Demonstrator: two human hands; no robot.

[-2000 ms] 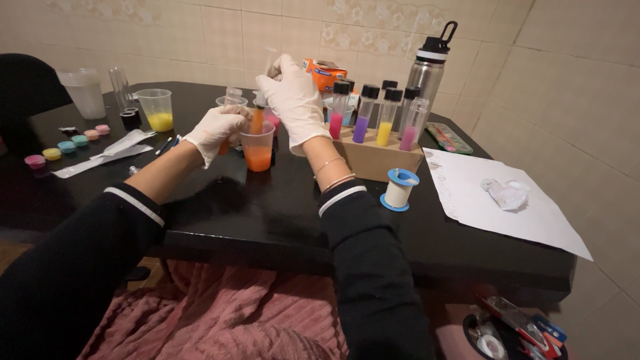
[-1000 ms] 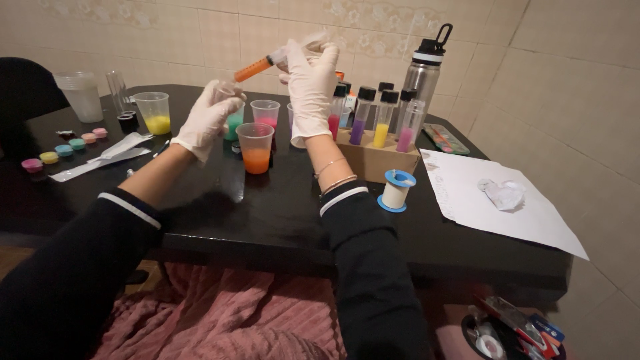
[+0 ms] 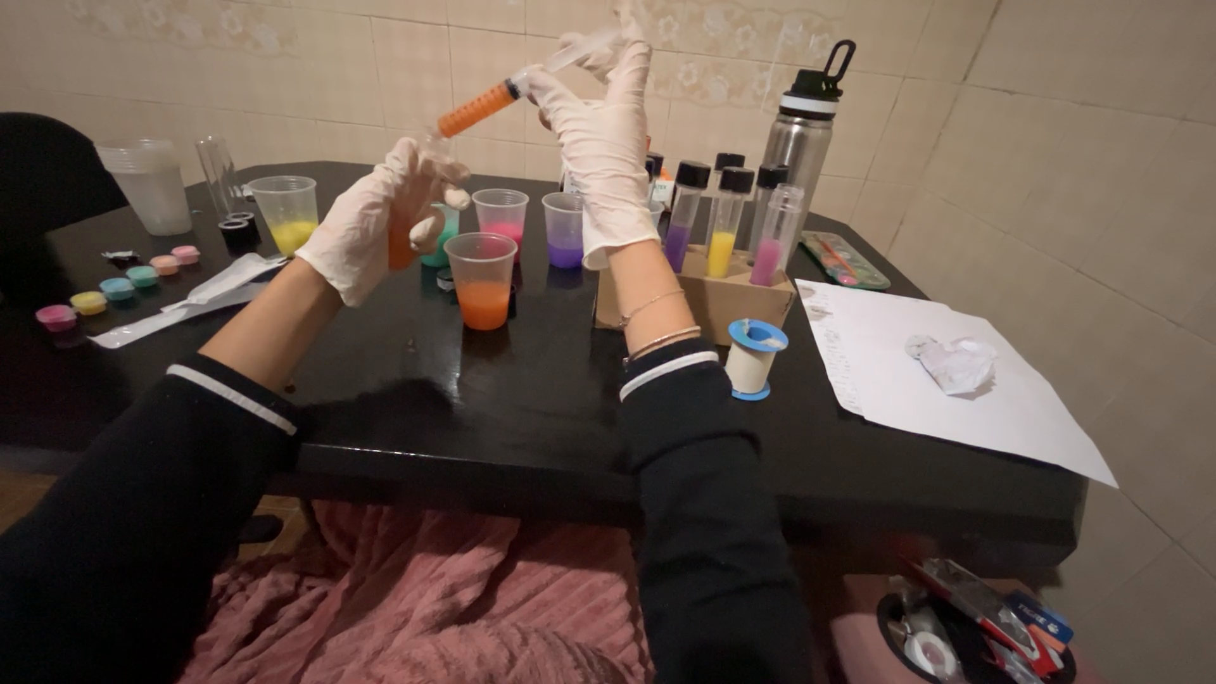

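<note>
My gloved right hand grips a plastic syringe filled with orange liquid, its plunger drawn out. The syringe slants down to the left, its tip at the mouth of a clear tube in my gloved left hand. Orange liquid shows in that tube, partly hidden by my fingers. A plastic cup of orange liquid stands between and below my hands. Behind it are cups of green, pink and purple liquid. Capped tubes stand in a cardboard rack right of my right wrist.
At left stand a cup of yellow liquid, stacked cups, small paint pots and torn wrappers. A blue-ended spool, white paper, a paint palette and a steel bottle lie or stand at right.
The syringe and both hands have risen away from the orange cup since the oldest frame. Over the last second, the syringe tip has come down to the tube in my left hand.
</note>
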